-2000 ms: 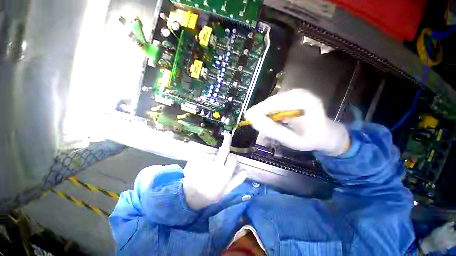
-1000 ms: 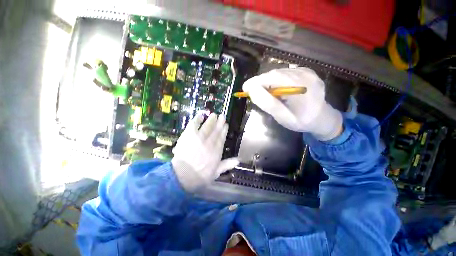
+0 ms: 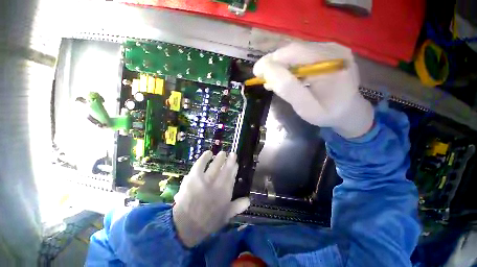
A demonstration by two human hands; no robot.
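Observation:
A green circuit board [image 3: 196,122] crowded with parts lies in a black carrier [image 3: 246,156]. A green strip with pale pads [image 3: 175,63] runs along its far side, and a silvery bar [image 3: 239,122] along its right side. My right hand [image 3: 314,83], in a white glove, holds a slim yellow tool [image 3: 319,68]; its tip is at the board's far right corner, by the upper end of the bar. My left hand [image 3: 206,195], also gloved, rests with its fingers spread over the board's near right edge and holds nothing.
A red mat [image 3: 293,26] lies on the shelf at the far side, with part of a small green board [image 3: 241,5] on it. A yellow tape roll [image 3: 431,62] and blue cord are at the upper right. Another board [image 3: 439,167] is at the right. A green lever [image 3: 102,112] stands left.
The board first shifted left in view, then lower. My right hand has moved along the silvery bar from its near end to its far end. My left hand has opened out over the board's edge.

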